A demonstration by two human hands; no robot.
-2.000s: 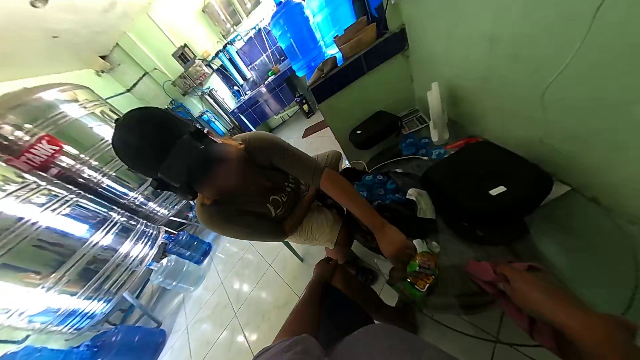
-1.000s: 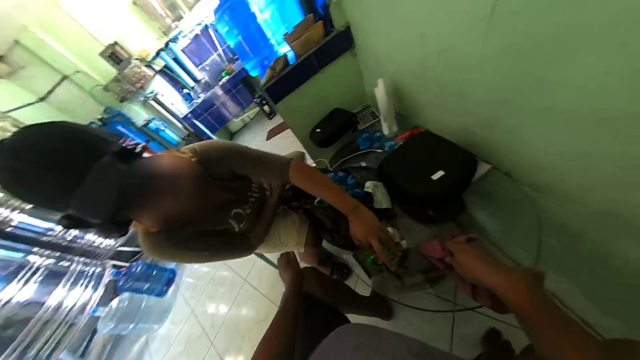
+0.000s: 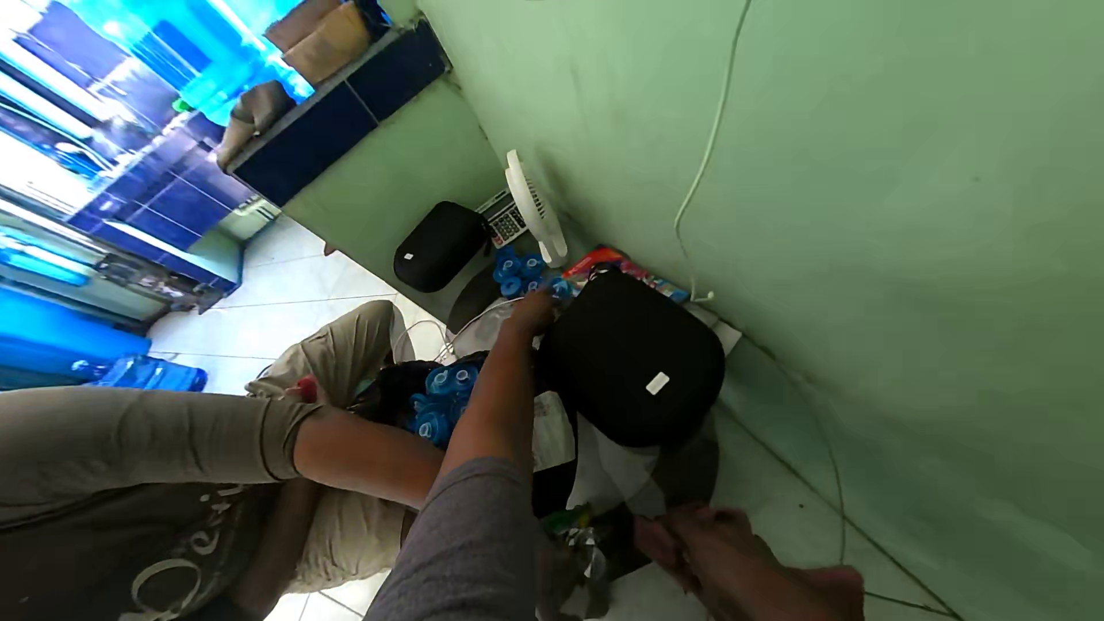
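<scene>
My left hand (image 3: 533, 312) reaches forward to the near edge of several blue plastic caps (image 3: 511, 269), beside a large black zippered case (image 3: 634, 358). Its fingers are partly hidden, so whether it grips anything does not show. At the lower right my right hand (image 3: 724, 552) is closed on a pink cloth (image 3: 657, 542). A shiny packet with green on it (image 3: 580, 536) lies left of that hand, partly in shadow. More blue caps (image 3: 447, 388) sit in a black plastic bag left of my left forearm.
A person's arm (image 3: 371, 453) crosses from the left, close against my left arm. Behind the caps stand a white fan (image 3: 535, 207), a calculator (image 3: 503, 217) and a smaller black case (image 3: 442, 246). A white cable (image 3: 716, 138) hangs down the green wall (image 3: 862, 216).
My left hand has moved from near my legs forward to the blue caps. The view has swung toward the wall and closer to the cases. The pink cloth remains in my right hand.
</scene>
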